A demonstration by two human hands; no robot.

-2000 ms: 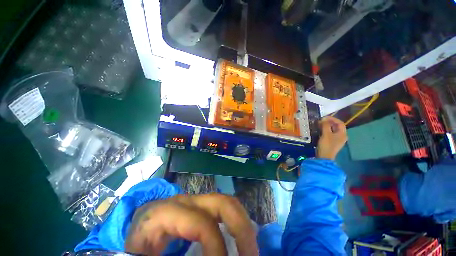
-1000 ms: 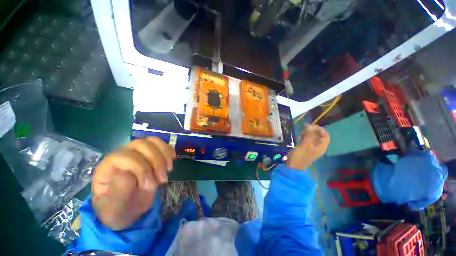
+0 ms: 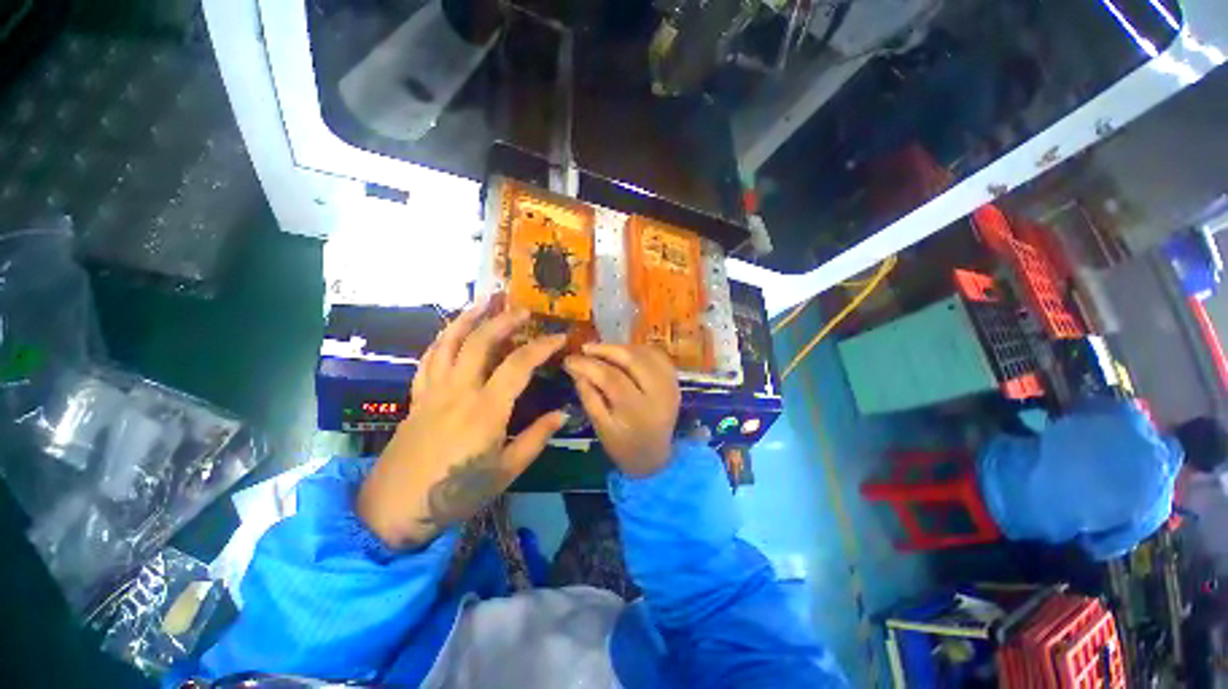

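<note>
The left orange fixture (image 3: pixel 551 256) with a dark star-shaped centre lies on the silver base plate (image 3: pixel 613 283), beside the paler right orange fixture (image 3: pixel 669 289). My left hand (image 3: pixel 465 404) lies over the left fixture's near left edge, fingers spread and bent. My right hand (image 3: pixel 629 401) is at the same fixture's near right corner, fingertips bent together. Both hands' fingertips nearly meet there. They hide that edge and part of the blue control panel (image 3: pixel 357 390). Whether a small part is between the fingers cannot be seen.
The machine's white frame (image 3: pixel 269 121) and dark window stand behind the fixtures. Clear plastic bags (image 3: pixel 121 451) lie on the left bench by a dimpled tray (image 3: pixel 162 202). A yellow cable (image 3: pixel 842 307) runs at the right. A person in blue (image 3: pixel 1084 478) is near a red stool (image 3: pixel 929 498).
Both hands have come together at the left fixture's near edge, the left from the panel's left end, the right from its right end. The view has shifted, so the machine sits further left.
</note>
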